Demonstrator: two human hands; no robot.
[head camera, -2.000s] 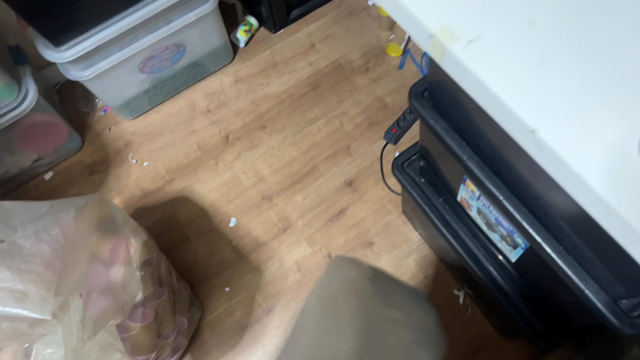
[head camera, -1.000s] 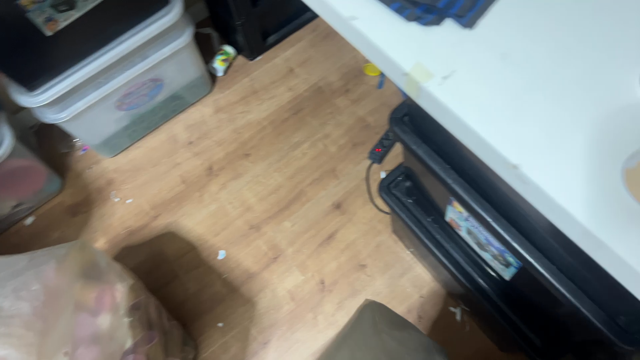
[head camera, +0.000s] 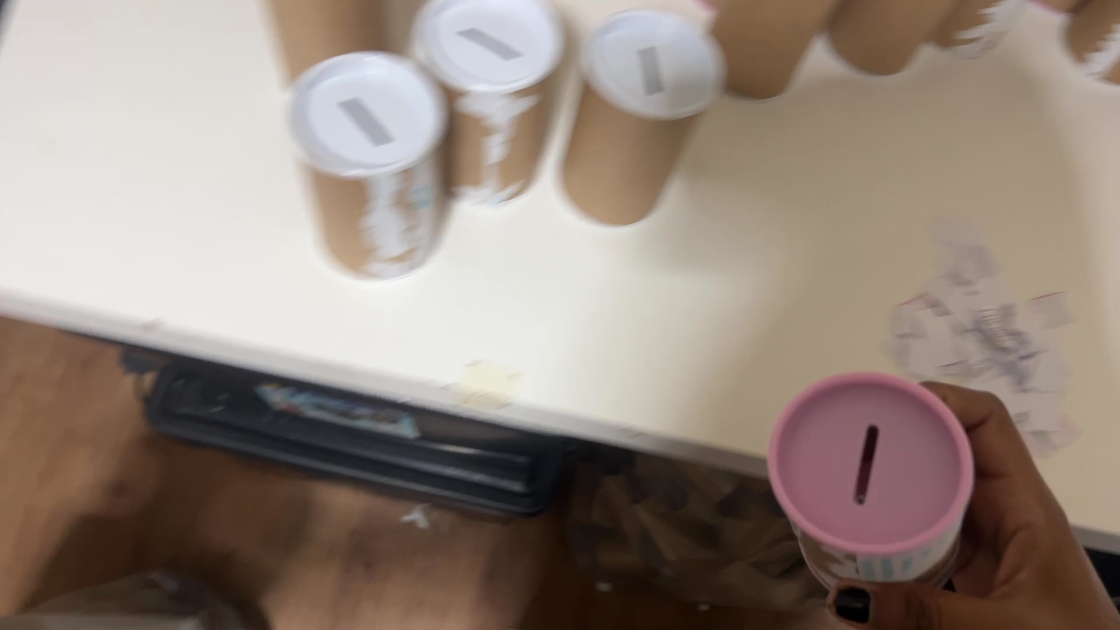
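Observation:
My right hand (head camera: 1006, 525) comes in from the lower right, its thumb and fingers wrapped around a cardboard can with a pink slotted lid (head camera: 871, 464). The can is upright near the table's front edge, with torn white label remnants on its side. My left hand is out of view. To the upper left, brown cardboard cans with white slotted lids (head camera: 367, 114) stand on the table, two of them with ragged white label scraps on their sides. Beyond my right hand lies a pile of torn paper pieces (head camera: 989, 332).
More brown cans (head camera: 770, 44) stand along the far side of the white table (head camera: 560, 332). Below the front edge are a black plastic bin (head camera: 350, 446) and a blurred brown bag (head camera: 691, 534). A piece of yellowish tape (head camera: 488, 383) sticks near the edge.
The view has swung from the floor and bins to the tabletop. My right hand, holding the pink-lidded can, now shows; neither hand showed in the earlier frames.

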